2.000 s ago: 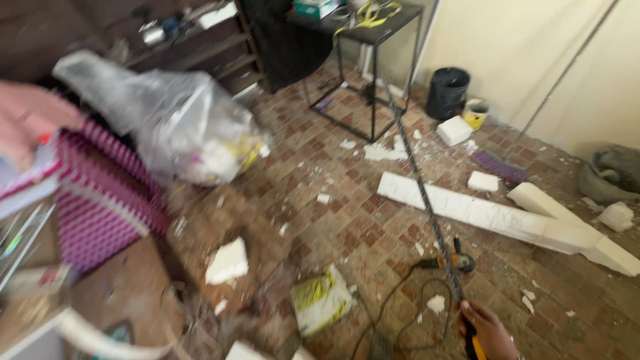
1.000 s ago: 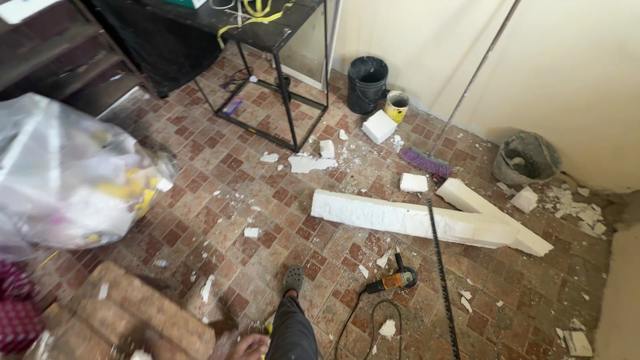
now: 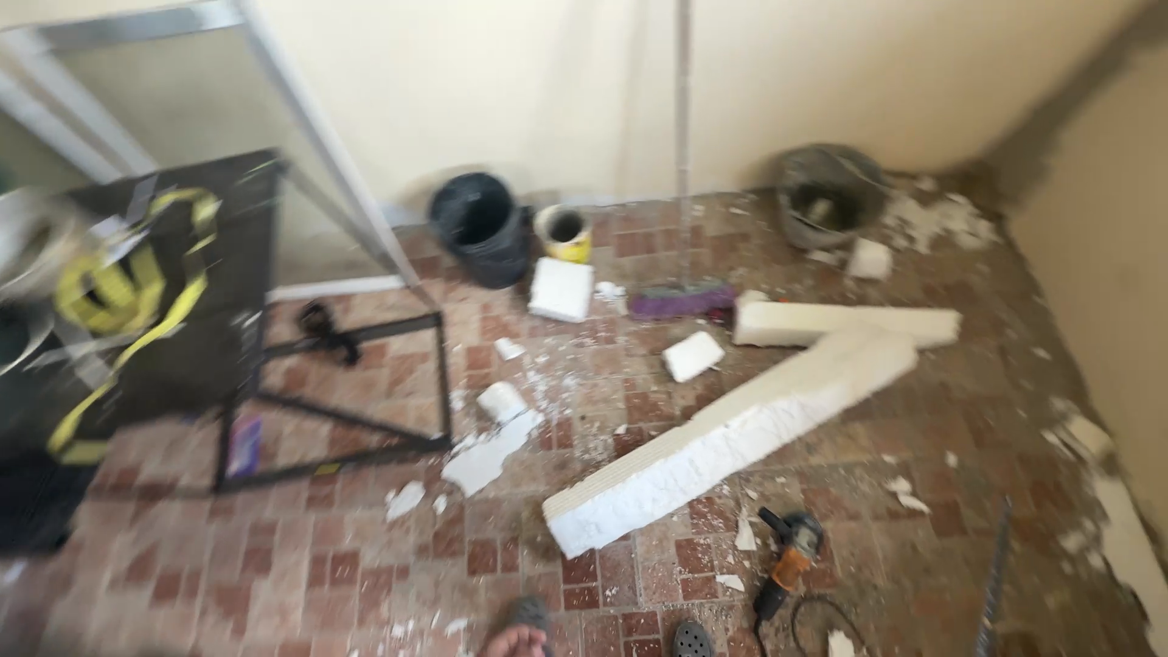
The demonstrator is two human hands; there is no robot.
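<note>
At the bottom edge, the fingers of my left hand (image 3: 516,641) show in front of a grey clog (image 3: 529,610); the rest of the hand is cut off, and whether it holds anything cannot be told. My right hand is out of view. A long, thin dark tool (image 3: 995,584) rises from the lower right edge, its lower end cut off. Left of it, an orange and black angle grinder (image 3: 790,564) lies on the tiled floor with its cord. A long white block piece (image 3: 730,447) lies diagonally beyond the grinder, its far end against another long piece (image 3: 849,324).
A black metal-framed table (image 3: 182,301) bearing yellow strap is at left. Along the wall are a black bucket (image 3: 479,228), a yellow can (image 3: 564,235), a purple broom (image 3: 683,301) and a grey bucket (image 3: 829,196). White chunks (image 3: 561,289) and debris litter the floor.
The view has swung right from the plastic bag and now takes in more of the wall. My right hand, on the long tool's orange handle two seconds ago, has left the view.
</note>
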